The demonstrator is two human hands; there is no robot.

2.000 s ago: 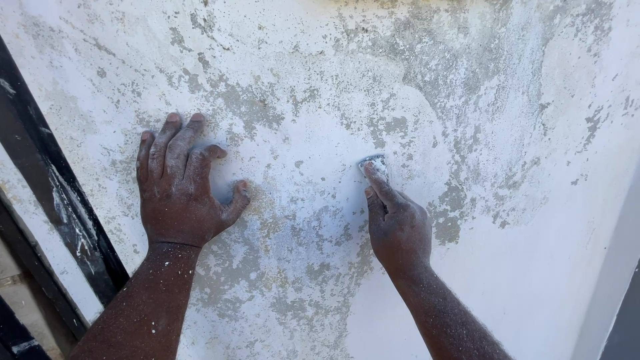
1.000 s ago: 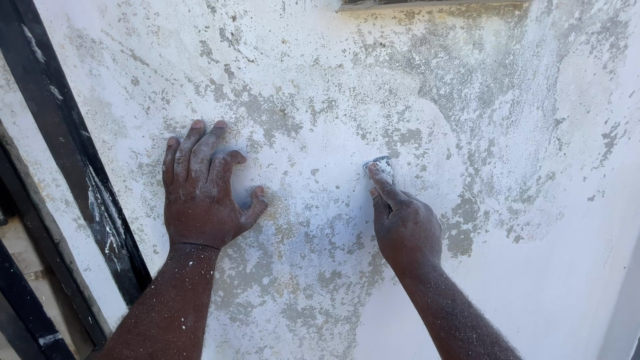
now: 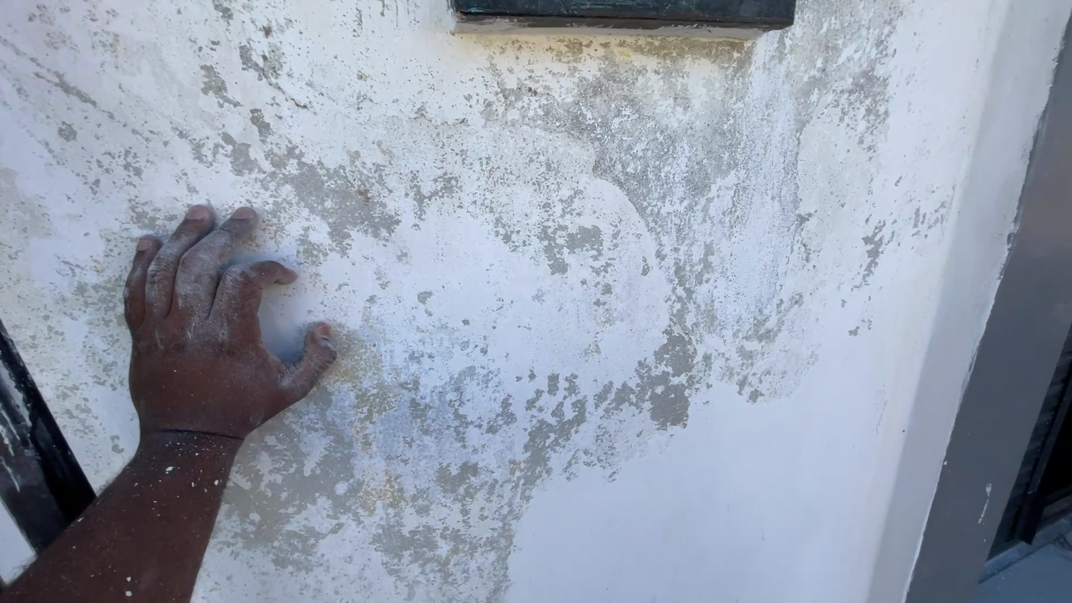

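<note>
My left hand rests on a wall of worn white paint with grey flaked patches. Its fingers are apart and slightly bent, with pale dust on them, and nothing is in it. White specks dot the forearm. My right hand and the small scraper-like tool that it held earlier are both out of the frame.
Above the worn patch, a dark ledge juts out at the top edge. A black bar with white smears leans at the lower left. On the right the wall ends at a grey painted band, with a dark opening beyond it.
My right hand, which held the small tool against the wall, has gone out of view. My left hand stays spread on the wall. The view has shifted to the right and up.
</note>
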